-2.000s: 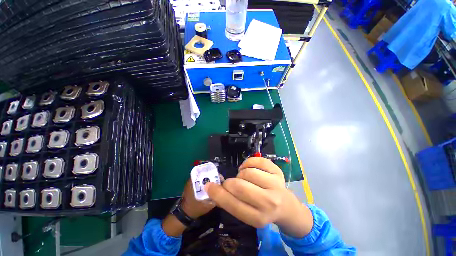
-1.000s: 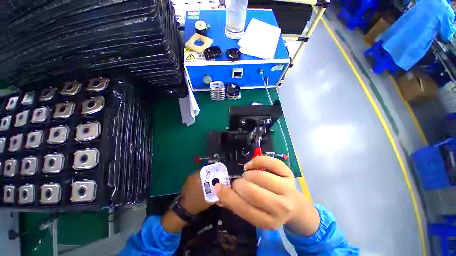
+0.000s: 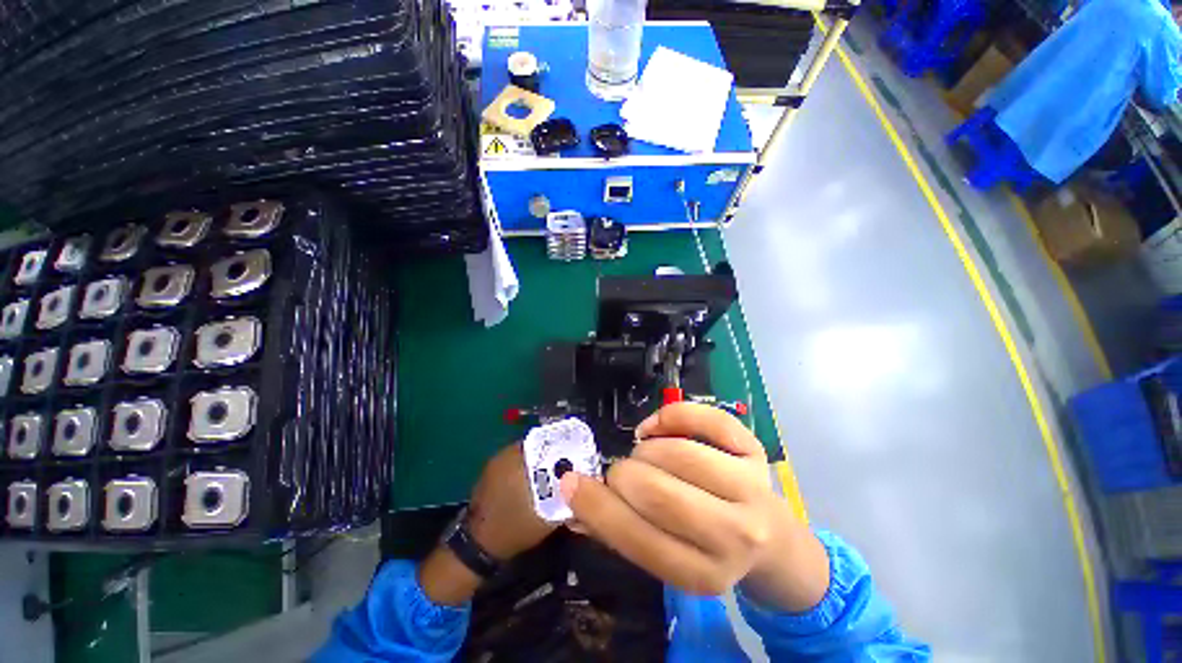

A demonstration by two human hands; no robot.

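Observation:
A silver-white housing (image 3: 546, 495) with a round dark centre hole is held up in front of me, its inner side facing me. My left hand (image 3: 508, 505) holds it from behind and from the left; its fingertips are hidden behind the housing. My right hand (image 3: 687, 499) is at its right, with a fingertip on the face near the hole. Just beyond my hands is the black toggle-clamp test fixture (image 3: 661, 295). Its red clamp handle (image 3: 672, 395) shows above my right hand, and red tips show at both sides of the base.
A blister tray (image 3: 279, 389) of silver housings lies left, with a tall tray stack (image 3: 428, 130) behind. The blue tester box (image 3: 577, 194) stands at the back, bearing a clear cylinder (image 3: 612, 52), white paper (image 3: 677, 101) and black round parts. A person in blue (image 3: 1076, 91) is at upper right.
The housing and both hands have shifted slightly right from two seconds ago. Over the last second the housing has tilted a little; both hands stay on it.

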